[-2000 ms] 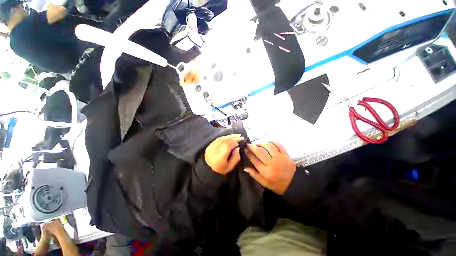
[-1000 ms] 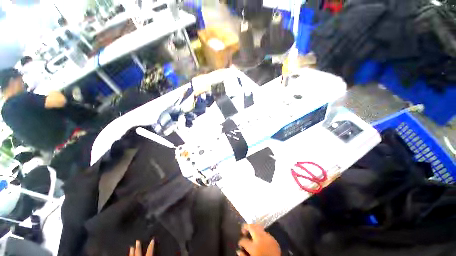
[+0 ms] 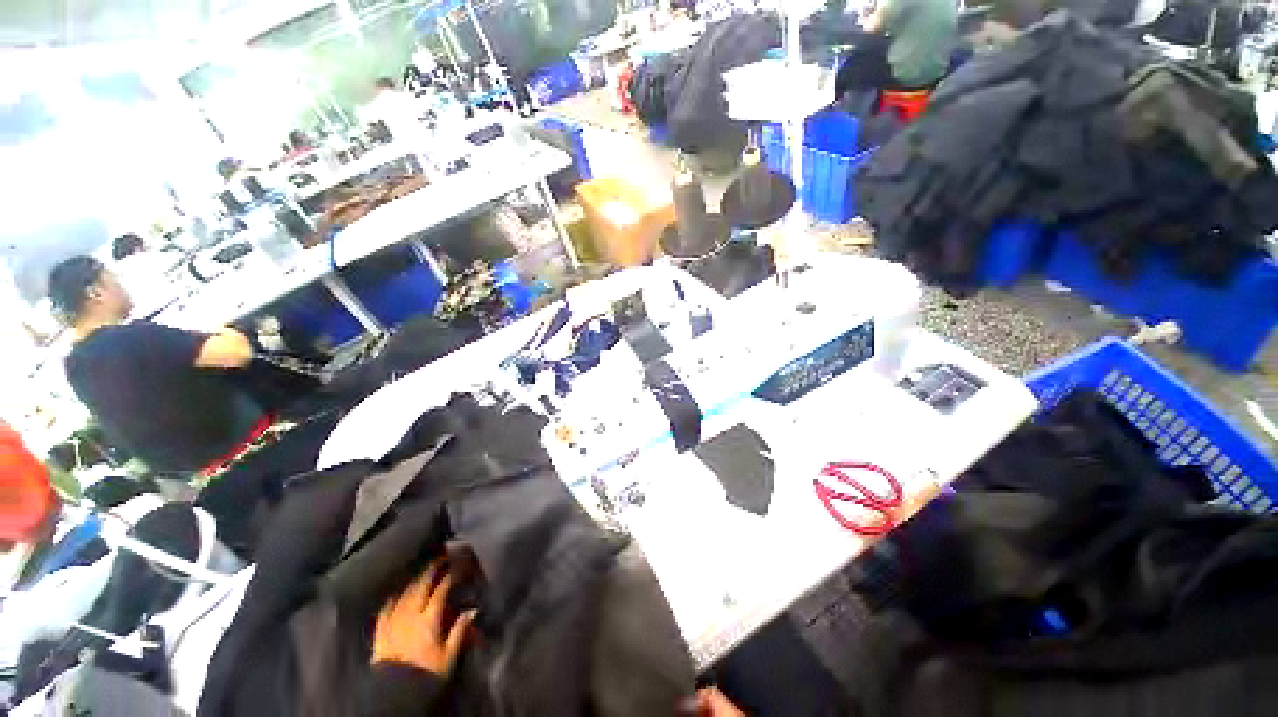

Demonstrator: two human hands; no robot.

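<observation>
A large dark garment piece [image 3: 561,602] is draped over the left part of the table and down toward my lap. My left hand [image 3: 425,619] lies on the cloth with its fingers spread a little; its fingertips reach a fold, and whether they pinch it cannot be told. My right hand [image 3: 718,703] is cut off by the bottom edge, with only a small part showing by the cloth's edge. The white sewing machine [image 3: 729,357] stands beyond the cloth, its needle area [image 3: 617,493] at the garment's border.
Red-handled scissors [image 3: 858,499] and a dark fabric scrap [image 3: 736,467] lie on the white table. A blue crate [image 3: 1177,420] with dark cloth stands at the right. Dark cloth is heaped [image 3: 1079,154] behind. Thread cones [image 3: 757,196] stand behind the machine. A person [image 3: 154,371] sits at the left.
The view has lifted and shows more of the room. My hands have come away from the needle area; my left hand is on the cloth at left, my right hand has dropped to the bottom edge.
</observation>
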